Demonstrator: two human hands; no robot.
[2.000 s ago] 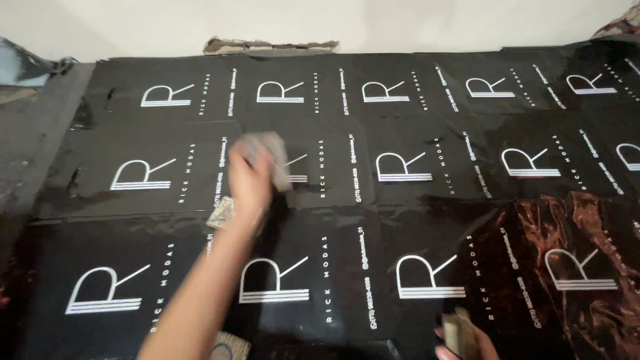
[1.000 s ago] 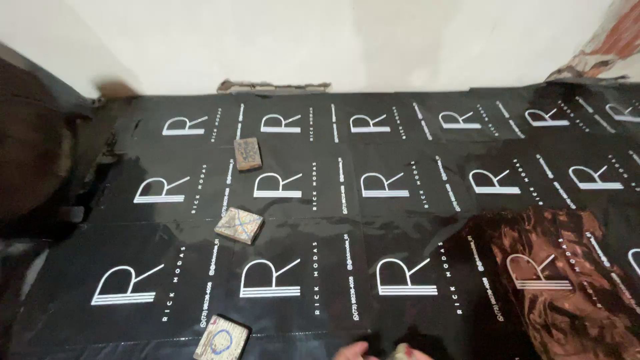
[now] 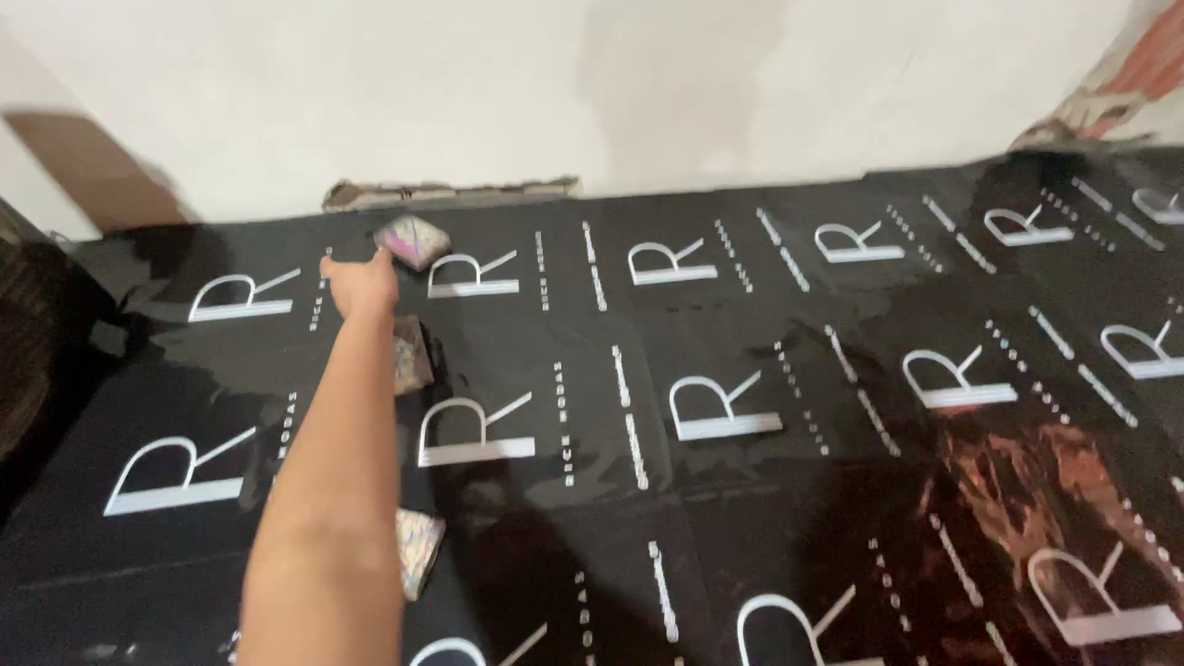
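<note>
My left hand point(image 3: 363, 277) reaches toward the wall over the black printed plastic sheeting point(image 3: 518, 379), its thumb and finger spread. A small, pale patterned block point(image 3: 418, 242) with a pink mark sits just right of the fingertips, blurred; whether they touch is unclear. Nearer to me, a darker block point(image 3: 411, 355) lies beside my wrist, partly behind the forearm. Another pale block point(image 3: 419, 553) shows at the right side of my forearm, its left part hidden. My right hand is out of view.
A white wall point(image 3: 721, 92) rises behind the sheeting, with a broken gap point(image 3: 453, 191) along its base. Exposed, damaged masonry point(image 3: 1133, 79) is at the upper right. A dark, blurred object point(image 3: 46, 342) stands at the left edge.
My left hand, out of view one second ago, now reaches toward the wall. A pale block has appeared near the wall base. My right hand has left the view.
</note>
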